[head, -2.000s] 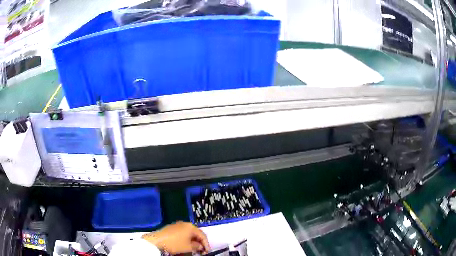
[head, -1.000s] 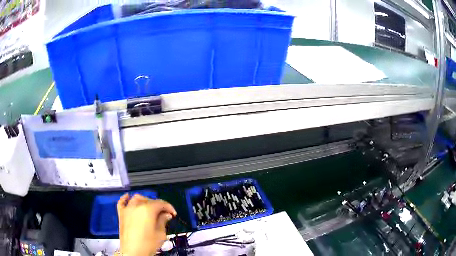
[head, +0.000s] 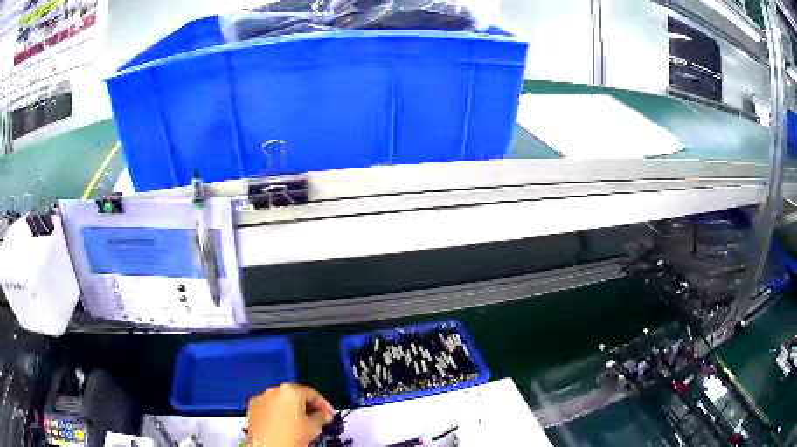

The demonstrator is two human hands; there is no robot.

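Observation:
My left hand, bare where it shows, is at the bottom edge, left of centre. Its fingers are curled, with the fingertips pinched at a small black cabled part. More black leads lie to the right on the white work sheet, cut off by the bottom edge. A white fixture is partly visible left of my hand. My right hand is not in view.
An empty blue tray and a blue tray of silver-and-black pieces sit behind the sheet. A button-faced device is at left, clear plastic trays at right. A rail with an instruction sheet and large blue bin crosses above.
My left hand first rose towards the empty tray with curled fingers, then came down to the black part. The leads on the sheet have shifted. The camera view has moved slightly.

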